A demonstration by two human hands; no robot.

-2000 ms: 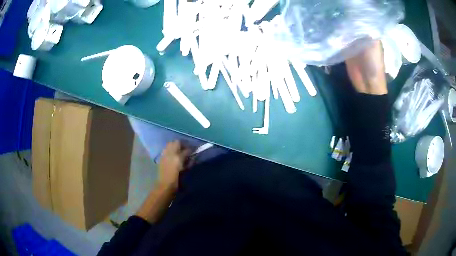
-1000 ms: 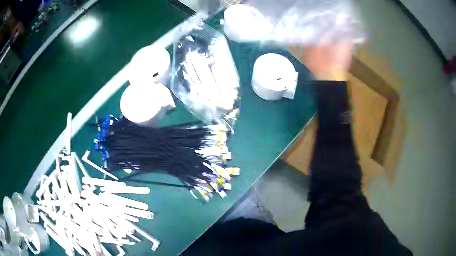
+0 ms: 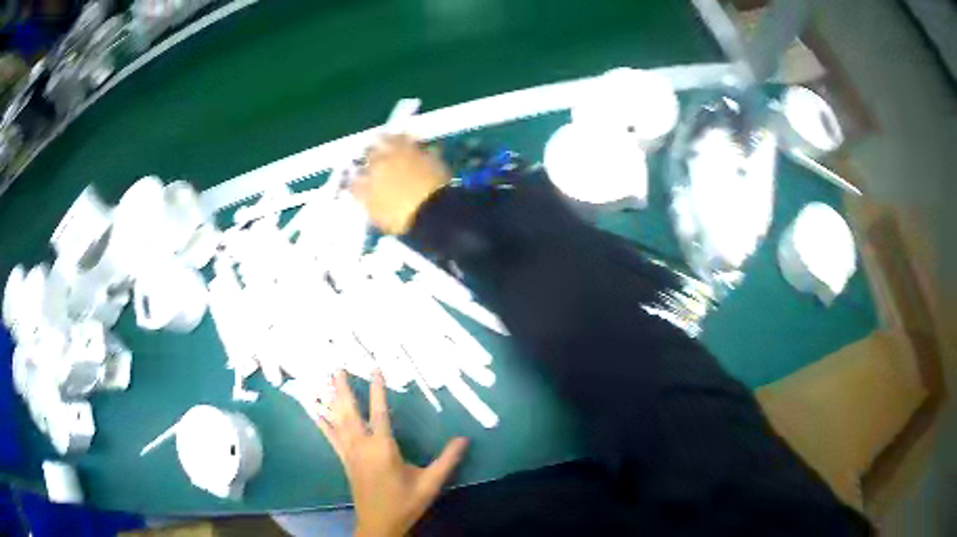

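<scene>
A large pile of white stick arms (image 3: 315, 304) lies on the green bench in the middle of the view. My left hand (image 3: 383, 456) is at the pile's front edge, fingers spread, with fingertips against the sticks. My right hand (image 3: 399, 184) reaches across to the back of the pile, blurred, among white sticks; whether it grips one is unclear. My right sleeve covers much of the black leads, whose blue ends (image 3: 493, 168) and pale tagged ends (image 3: 682, 304) show on either side.
Several white round housings (image 3: 157, 226) are heaped at left. One with a stick arm (image 3: 218, 451) is at front left, near a small white cylinder (image 3: 63, 480). Two housings (image 3: 598, 163) and a clear plastic bag (image 3: 724, 189) lie at right. An open carton (image 3: 850, 409) is below the right edge.
My right hand has moved from the right side, where it held a clear bag, to the stick pile and no longer holds it. My left hand has come from below the bench edge onto the bench.
</scene>
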